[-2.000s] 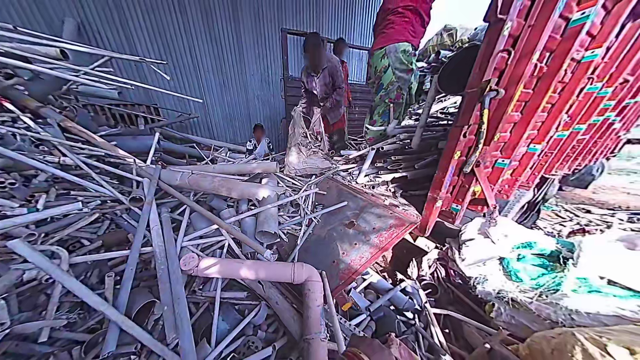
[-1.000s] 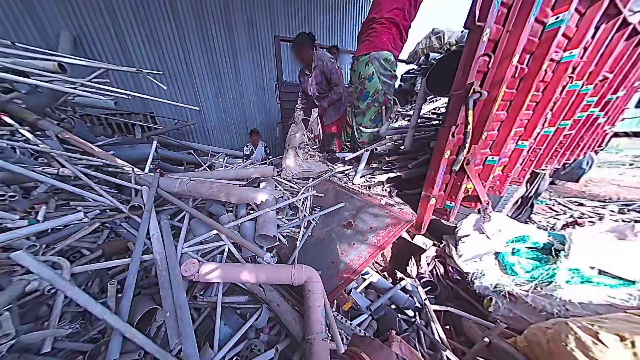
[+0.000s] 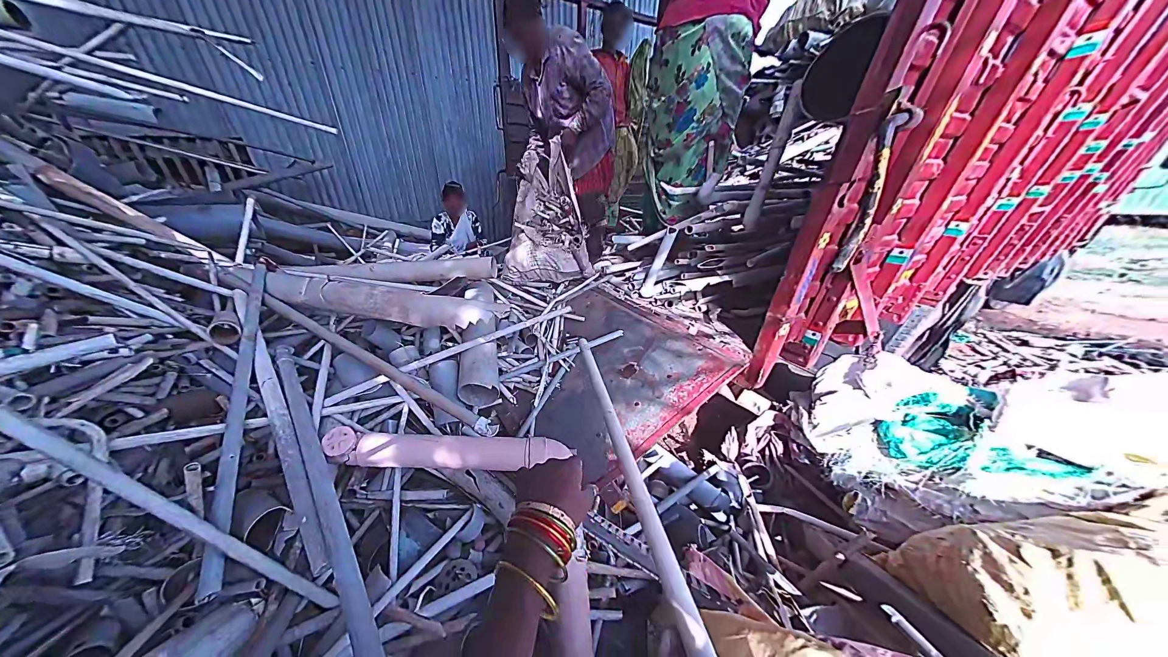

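Note:
My left hand (image 3: 555, 491), with several bangles on its wrist, is closed over the bend of a pink plastic pipe (image 3: 438, 452). One leg of this pipe points left to a capped end; the other runs down beside my forearm. Just right of the hand, a long pale pipe (image 3: 639, 502) slants down to the bottom edge, where its lower end is cut off. Behind it lies a rusty sheet-metal panel (image 3: 630, 379) with a red edge. My right hand is not in view.
Scrap pipes (image 3: 164, 493) are heaped at left and centre. A red truck body (image 3: 967, 173) and sacks (image 3: 931, 438) stand at right. Behind, one person (image 3: 570, 100) holds a sack (image 3: 547, 214); others stand near, and one (image 3: 456, 224) is low by the corrugated wall (image 3: 383, 119).
My left hand has come into view onto the pink pipe's bend. The long pale pipe now reaches higher across the metal panel. The view has tilted down somewhat.

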